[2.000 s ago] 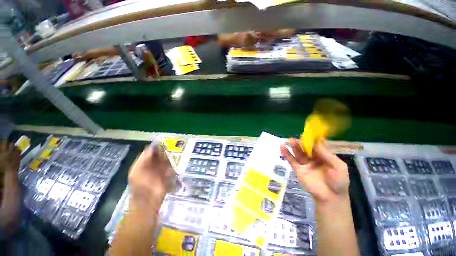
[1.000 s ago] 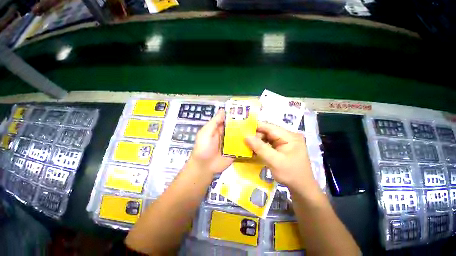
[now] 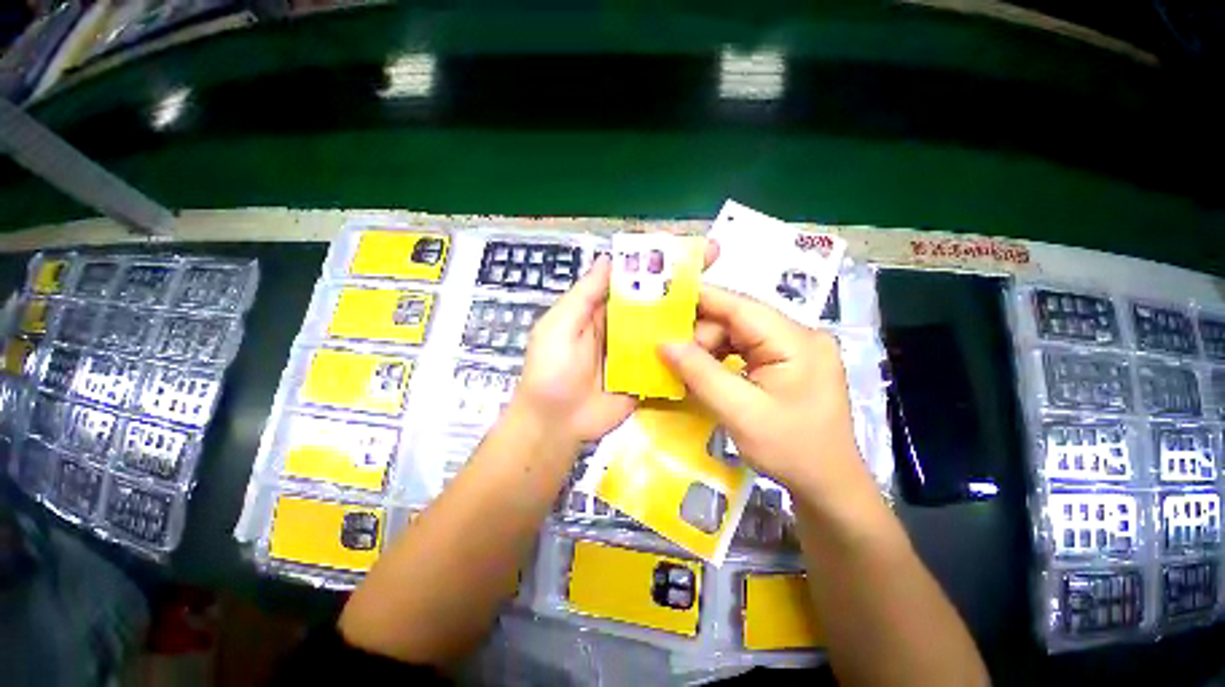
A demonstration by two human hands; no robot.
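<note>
My left hand [image 3: 562,360] holds a flat phone-sized workpiece [image 3: 649,320] covered with yellow film, upright above the tray, camera patch at the top. My right hand [image 3: 768,389] touches its lower right part with thumb and fingers; whether it grips the piece is partly hidden. A white backing sheet [image 3: 773,258] with yellow film pieces [image 3: 676,486] lies slanted on the clear blister tray [image 3: 285,416], partly under my hands. The tray's left column and parts of its front row show yellow pieces; other pockets show grey, black or white window patterns.
Another tray [image 3: 134,383] with a few yellow pieces lies at the left. A tray with window-patterned parts [image 3: 1091,450] lies at the right. A black glossy slab [image 3: 936,413] lies between it and the working tray. A green belt [image 3: 537,148] runs behind a pale rail [image 3: 967,252].
Two seconds ago my hands were apart, with yellow film in my right hand. They have since come together at the workpiece. Over the last second they barely changed, while the view shifted slightly.
</note>
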